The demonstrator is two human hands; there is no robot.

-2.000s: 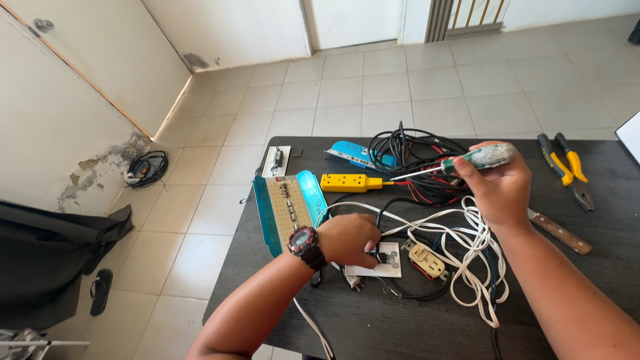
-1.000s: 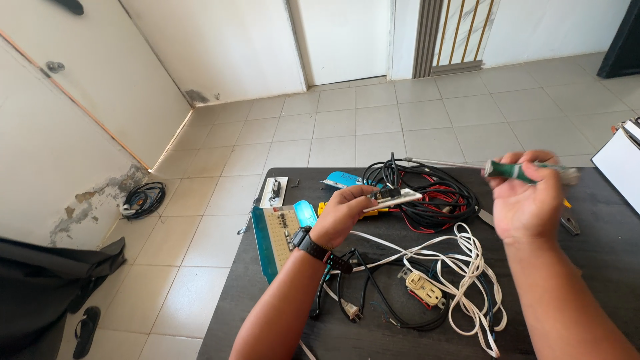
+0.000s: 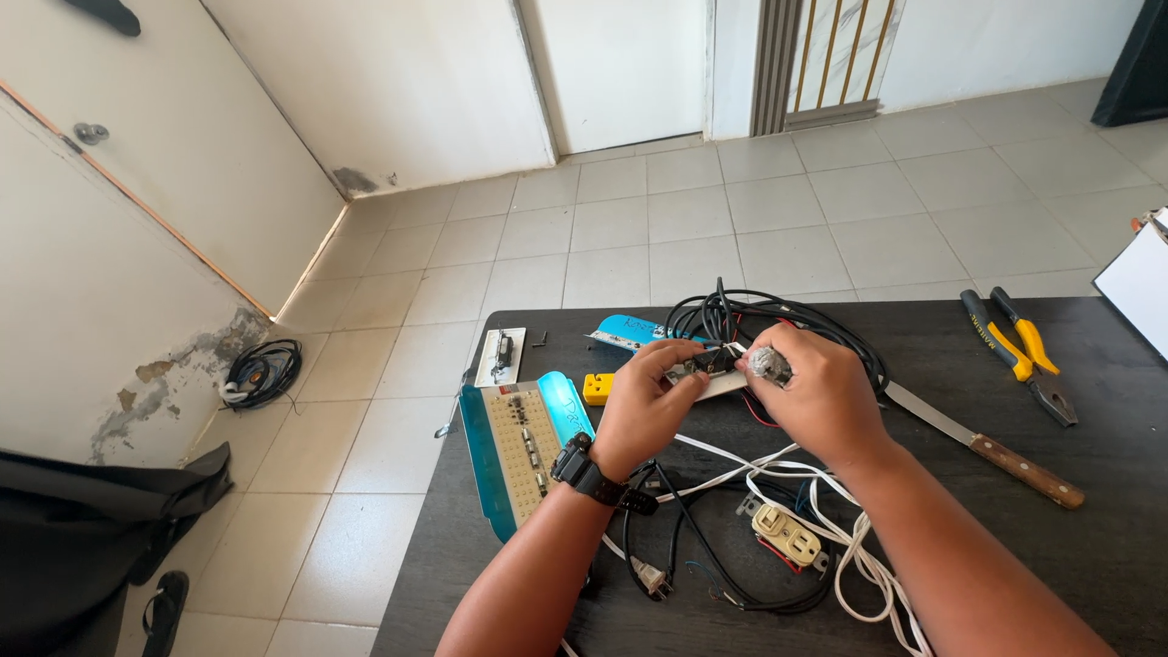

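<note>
My left hand (image 3: pixel 650 401) holds a white wall plate (image 3: pixel 721 385) with a black device mounted on its back (image 3: pixel 714 360), above the middle of the table. My right hand (image 3: pixel 812 392) grips a screwdriver by its handle (image 3: pixel 769 365), whose worn grey end faces me; the tip is hidden. Both hands meet at the black device. Below them lie a cream duplex outlet (image 3: pixel 787 537), a looped white cord (image 3: pixel 858 547) and a plug (image 3: pixel 651 578). Part of a yellow outlet block (image 3: pixel 598 390) shows beside my left hand.
Left on the dark table (image 3: pixel 438 566) are a breadboard-like strip board (image 3: pixel 525 438) and another white plate (image 3: pixel 500 356). Coiled black cables (image 3: pixel 858 351) lie behind my hands. A wooden-handled knife (image 3: pixel 1027 470) and yellow-black combination pliers (image 3: pixel 1022 356) are at right.
The white plate was on the table two seconds ago and is now held up in my left hand. My right hand has brought the screwdriver from the right to the plate.
</note>
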